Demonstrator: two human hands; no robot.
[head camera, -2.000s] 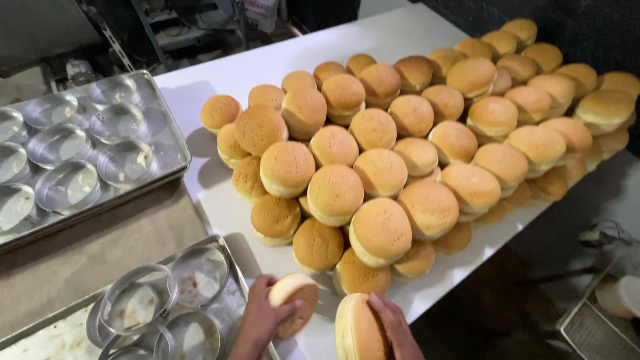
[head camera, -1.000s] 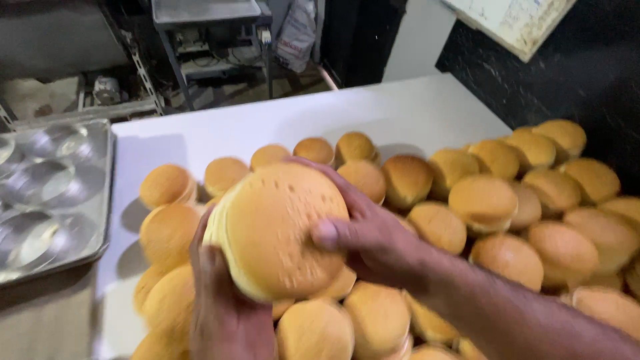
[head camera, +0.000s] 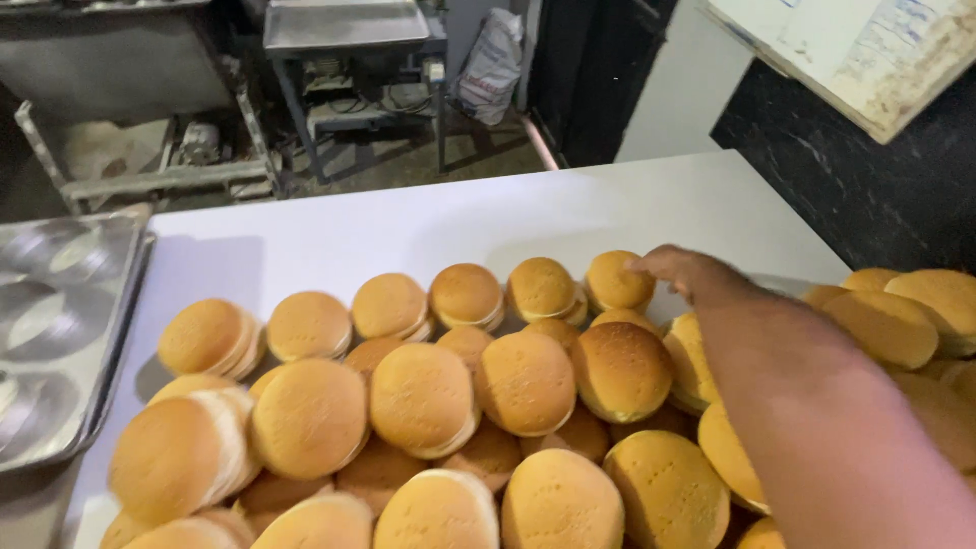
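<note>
My right hand (head camera: 675, 268) reaches over the pile from the right, its fingertips on a small round golden bun (head camera: 619, 280) at the right end of the back row. Whether the fingers grip that bun or only touch it cannot be told. Beside it, more buns stand in a row, among them a darker one (head camera: 466, 296). In front, larger buns with pricked tops (head camera: 422, 399) lie stacked in layers, and a dark-topped one (head camera: 622, 371) sits near my forearm. My left hand is out of view.
The buns rest on a white table (head camera: 343, 221). A metal tray (head camera: 114, 328) with round metal pans (head camera: 46, 320) stands at the left. A stained paper-covered board (head camera: 862, 69) juts in at upper right. Beyond the table are a metal stand (head camera: 347, 27) and a sack (head camera: 489, 69).
One second ago both hands held a large bun; now my left hand is gone from view and my right hand is at the back row, where a further bun now stands at its right end.
</note>
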